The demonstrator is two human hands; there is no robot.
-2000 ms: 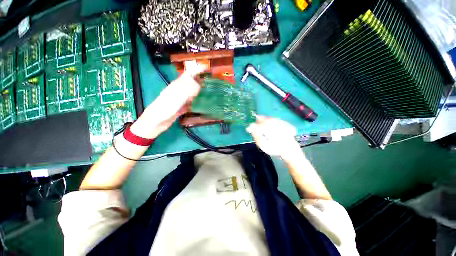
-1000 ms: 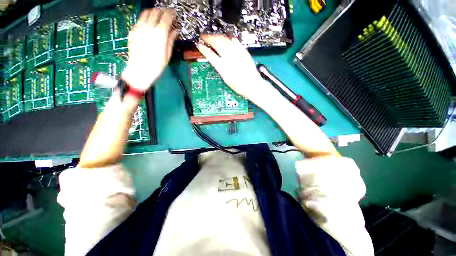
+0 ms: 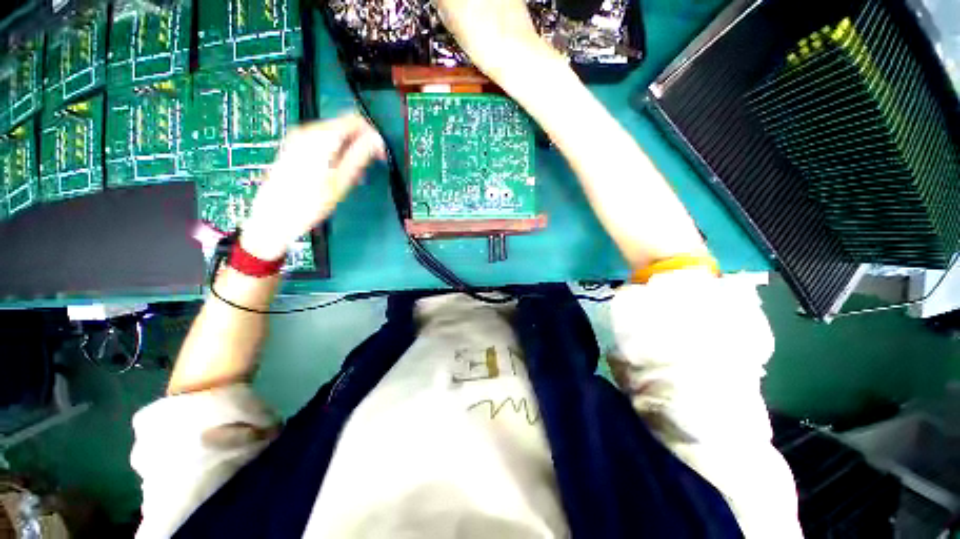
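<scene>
A green circuit board (image 3: 472, 158) lies flat in the reddish-brown fixture (image 3: 474, 225) in front of me. My left hand (image 3: 321, 168) is blurred in the air left of the fixture, fingers bent towards each other; whether it pinches something small does not show. My right hand (image 3: 486, 23) reaches over the black parts tray (image 3: 608, 70) heaped with silver hardware (image 3: 392, 32). It is partly cut off by the top edge and its fingertips are out of view. A red strap (image 3: 255, 261) is on my left wrist.
Rows of green boards (image 3: 153, 132) lie at the left, with a flat black panel (image 3: 100, 244) nearer me. A large black slotted rack (image 3: 737, 137) holding boards stands at the right. A black cable (image 3: 399, 195) runs left of the fixture. My right forearm crosses the mat (image 3: 726, 244).
The board, held in both hands two seconds ago, now lies in the fixture. My left hand has moved back from the tray towards me. My right hand has moved farther out over the tray.
</scene>
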